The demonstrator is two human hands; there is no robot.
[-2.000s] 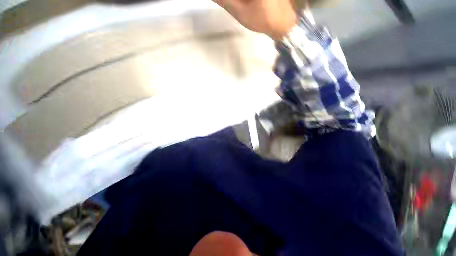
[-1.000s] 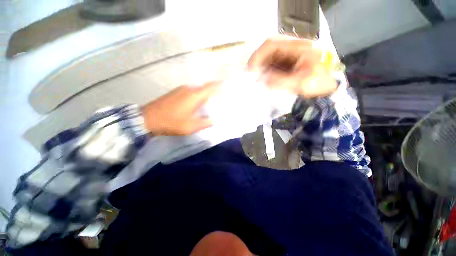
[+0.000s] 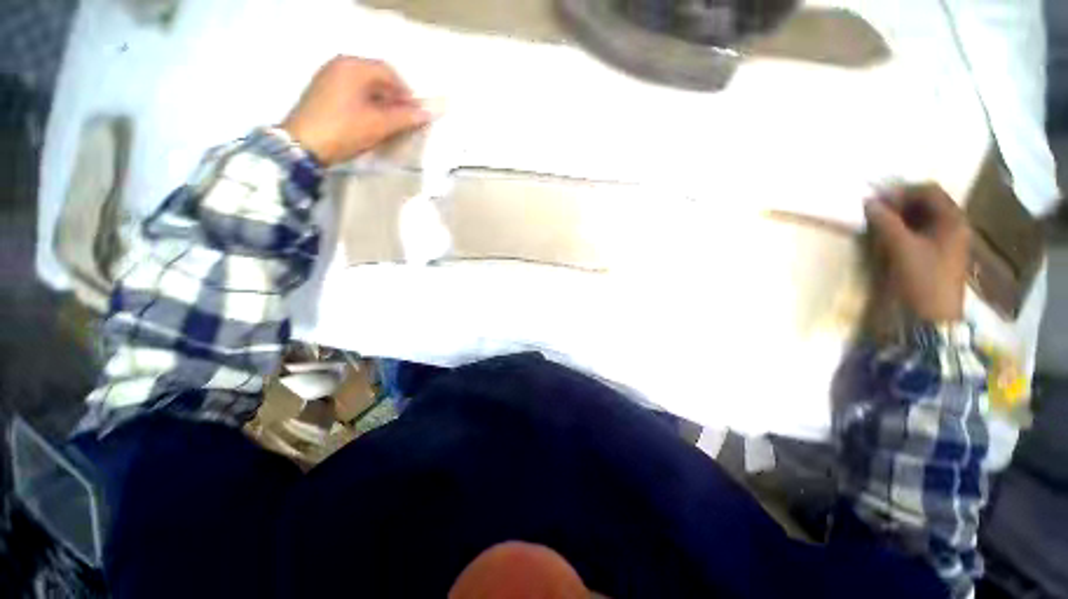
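Khaki fabric strips [image 3: 521,217] lie flat across the white cover [image 3: 492,310], washed out by glare towards the right. A small white strip [image 3: 424,228] lies across their left part. My left hand [image 3: 357,111] is over the strips' upper left, fingertips pinched together at a thin whitish edge, probably interlining. My right hand [image 3: 922,248] is at the strips' right end, thumb and fingers bent close together; glare and blur hide whether it pinches anything.
The dark iron [image 3: 668,35] stands at the far edge among khaki strips [image 3: 832,38]. A brown plate [image 3: 1005,234] is at the right edge, with a yellow lump [image 3: 1005,380] below it. A khaki piece [image 3: 91,199] lies far left. Scraps [image 3: 314,404] are below the table.
The view has shifted. My hands were close together over the fabric and are now wide apart, one towards each end of the strips. The white strip now shows on the khaki fabric.
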